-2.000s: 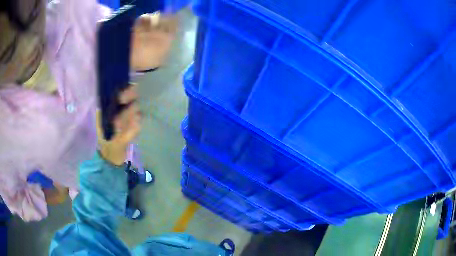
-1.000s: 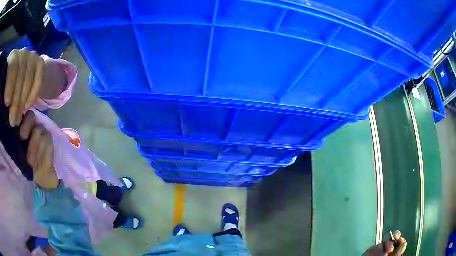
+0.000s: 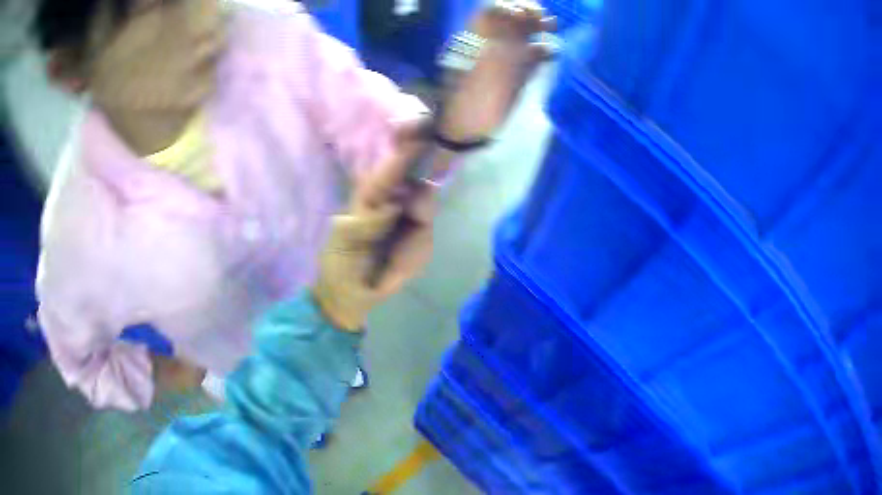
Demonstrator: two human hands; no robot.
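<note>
My left hand (image 3: 372,247), in a teal sleeve, is raised at the middle left, palm upward and blurred. Its fingers are around a dark flat object (image 3: 395,237), seen nearly edge-on, which may be a phone or a thin dark plate. The blur hides how much of it I grip. Another person's hand (image 3: 484,92), with a dark band at the wrist, is raised just beyond my fingers. My right hand is not in view.
A person in a pink smock (image 3: 203,251) stands at the left, facing my arm. A tall stack of blue bins (image 3: 667,280) fills the right side. Grey floor (image 3: 416,329) with a yellow line (image 3: 406,469) shows between them.
The view has swung left, so the person now shows more fully and the green line and my right hand are out of the picture. My left hand appears higher and nearer the middle.
</note>
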